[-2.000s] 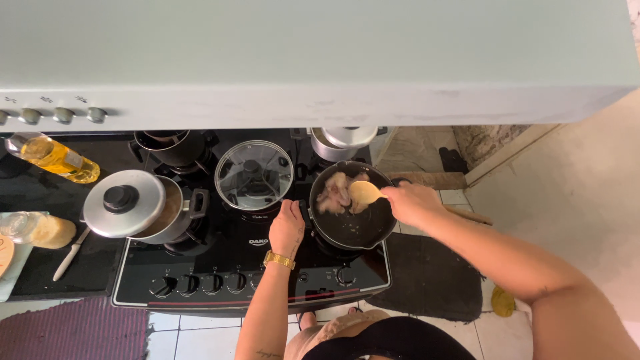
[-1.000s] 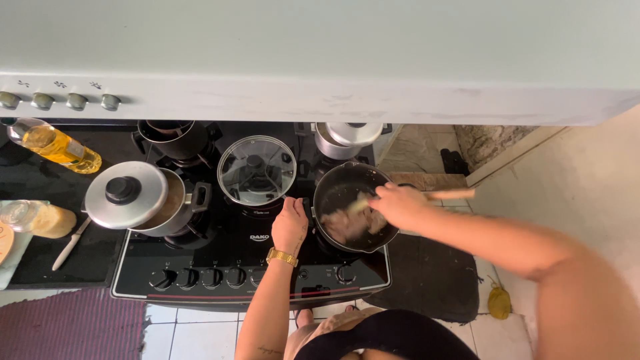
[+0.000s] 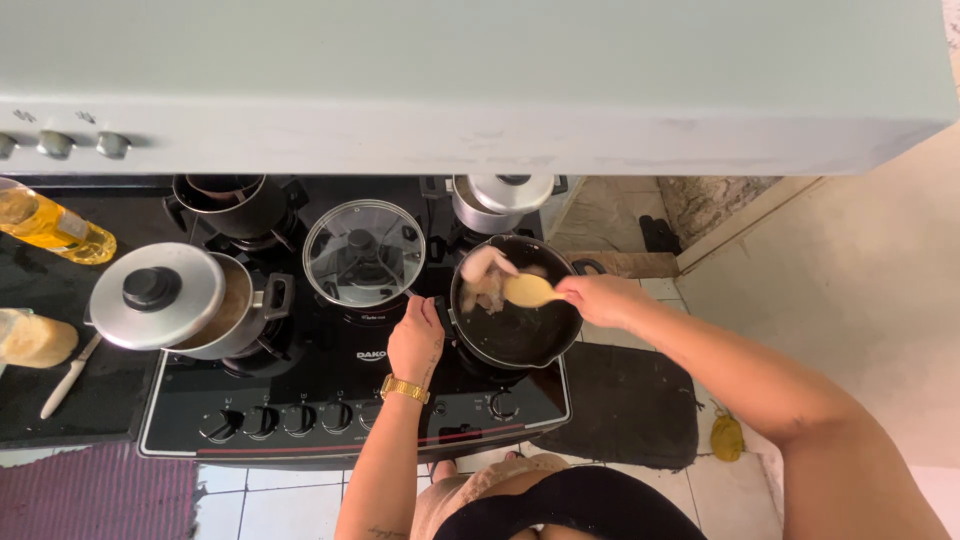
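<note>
A dark pot (image 3: 517,337) sits at the right front of the black stove, with pale pieces of meat (image 3: 486,277) along its left side. My right hand (image 3: 604,298) grips a light-coloured spoon (image 3: 530,290), its bowl over the pot beside the meat. At the pot's left side, my left hand (image 3: 417,337) is closed around its black handle, with a gold watch on the wrist. Just left of that hand lies a glass lid (image 3: 364,255) with a metal rim, over the middle of the stove.
Left on the stove stands an aluminium pot (image 3: 251,304) with its lid (image 3: 157,296) askew. Behind are a dark pot (image 3: 232,210) and another aluminium pot (image 3: 480,214). An oil bottle (image 3: 56,225), a jar (image 3: 34,339) and a white-handled knife (image 3: 64,386) lie on the left counter.
My right hand has moved back from over the pot to its right edge, and the spoon's bowl now faces the meat. The left hand has stayed at the handle.
</note>
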